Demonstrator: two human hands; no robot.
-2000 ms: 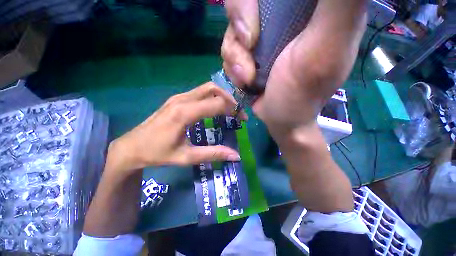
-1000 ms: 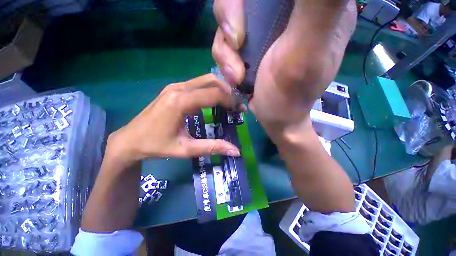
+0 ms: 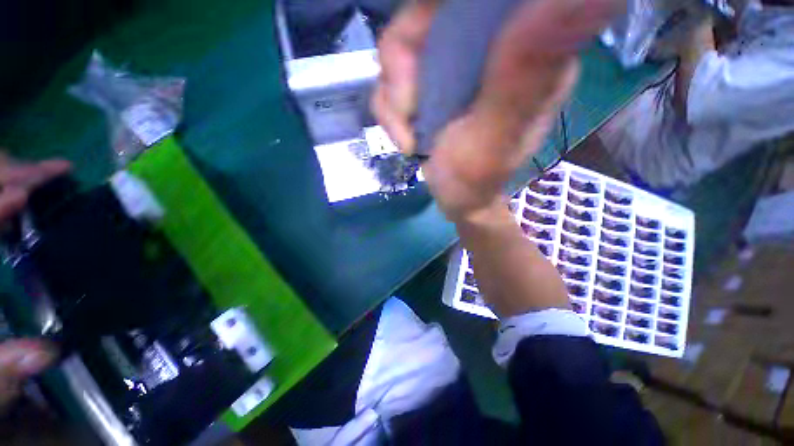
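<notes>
My right hand [image 3: 483, 131], blurred, is closed around the grey electric screwdriver [image 3: 457, 65]. The driver's tip end is over the metal pick-up at the front of the white and dark screw feeder [image 3: 335, 104]; whether it touches is unclear. The assembly fixture, with its bright green plate [image 3: 209, 235], silver blocks and dark parts, lies at the left. My left hand [image 3: 24, 187] is cut off by the left edge. Its fingers and its thumb show apart at the fixture's far left side; what they hold is hidden.
A crumpled clear plastic bag [image 3: 148, 113] lies beyond the fixture. A white compartment tray [image 3: 601, 261] of small dark parts is low at the right by the bench edge. Another person's sleeve [image 3: 740, 87] shows at the upper right. Brown cardboard [image 3: 696, 383] is below right.
The view has turned right, so the fixture and my left hand appear far left. My right hand has moved the screwdriver from the fixture to the feeder. The clear stack has left the view.
</notes>
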